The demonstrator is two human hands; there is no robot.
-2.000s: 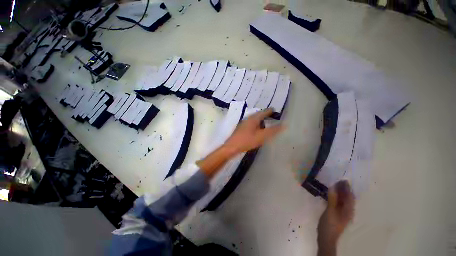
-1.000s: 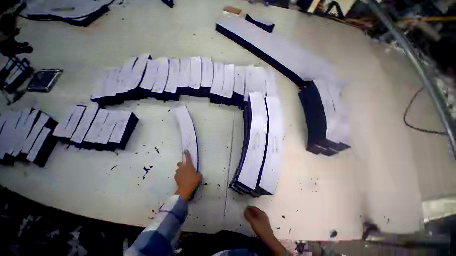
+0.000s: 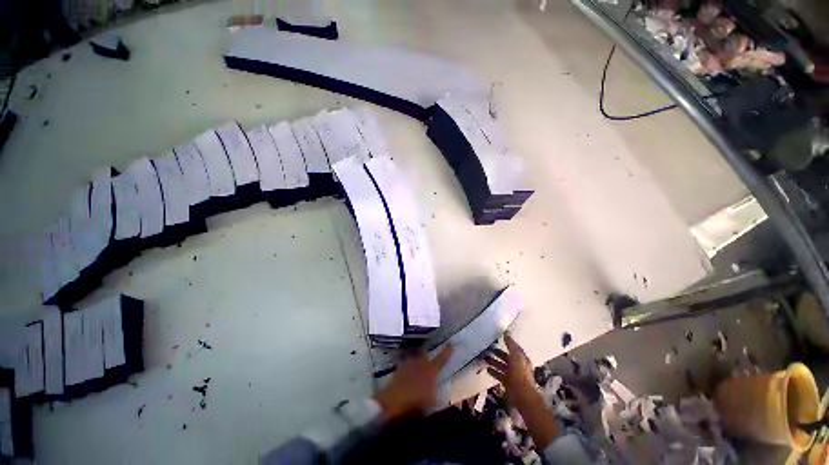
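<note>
A curved cut bundle (image 3: 477, 336) with a white top lies slantwise at the near table edge, between my hands. My left hand (image 3: 414, 381) is at its left end, fingers spread against it. My right hand (image 3: 516, 368) is at its near right side with fingers spread; whether it grips the bundle is unclear. Two long curved bundles (image 3: 391, 250) lie side by side just beyond my left hand. Another stack of curved bundles (image 3: 482, 150) sits farther right, touching a long wide panel bundle (image 3: 336, 68).
A row of small bundles (image 3: 209, 173) arcs across the table's left half. More small bundles (image 3: 82, 345) stand at the near left. A grey metal tube (image 3: 709, 118) curves along the right. A yellow bucket (image 3: 773, 404) and scraps (image 3: 618, 418) are on the floor at the right.
The single curved bundle has moved from left of the paired bundles to the near table edge on their right. Both hands are now at it. The view has turned to the right.
</note>
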